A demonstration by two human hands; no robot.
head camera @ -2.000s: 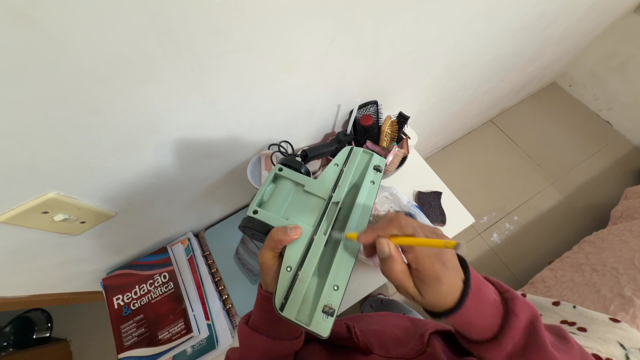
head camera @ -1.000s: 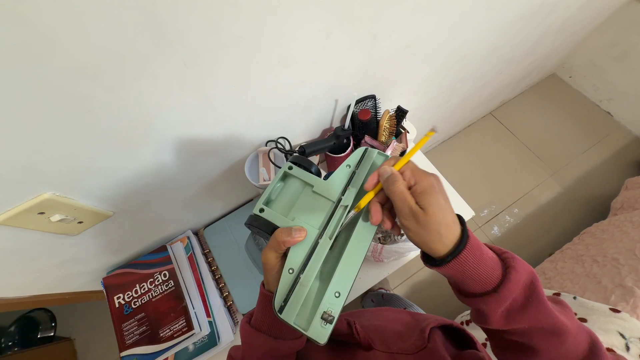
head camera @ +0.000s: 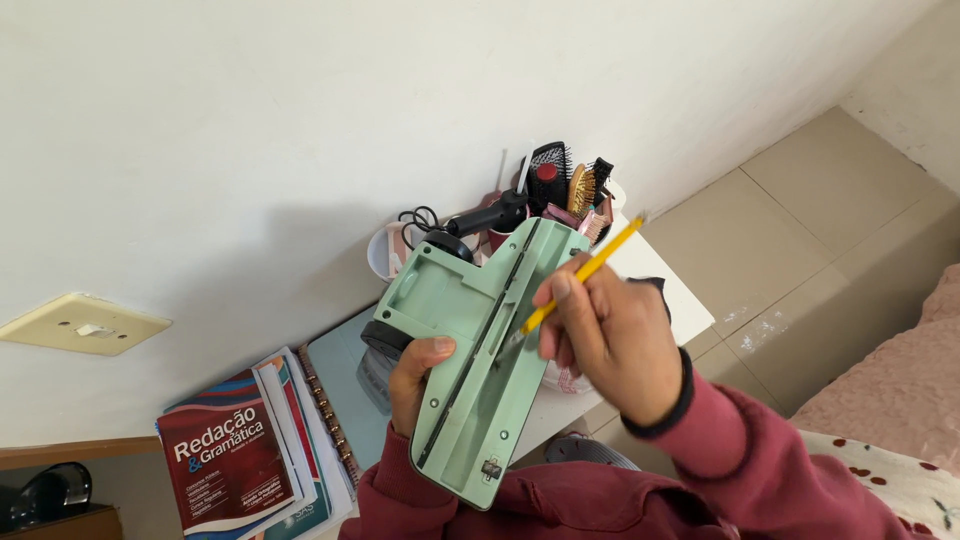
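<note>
A pale green plastic vacuum cleaner head (head camera: 480, 360) is tilted in front of me, its underside with a long channel facing up. Black wheels sit on its left side and at its top. My left hand (head camera: 420, 375) grips its left edge, thumb on top and fingers hidden beneath. Between the thumb and fingers of my right hand (head camera: 607, 330) is a thin yellow paintbrush (head camera: 585, 274), slanting up to the right. Its tip is over the channel, near the slot at mid-length; whether it touches is unclear. Dark debris lies in the channel by the tip.
Behind the head, hairbrushes (head camera: 581, 191), a black corded styling tool (head camera: 491, 214) and cups crowd a white tabletop (head camera: 667, 277). Books (head camera: 225, 457) and a spiral notebook (head camera: 349, 375) lie at left. A light switch (head camera: 86, 326) is on the wall; a bed (head camera: 892, 405) stands at right.
The brush, nearly level two seconds ago, now slants up to the right. Since one second ago my right hand has moved a little down along the channel. My left hand keeps its hold.
</note>
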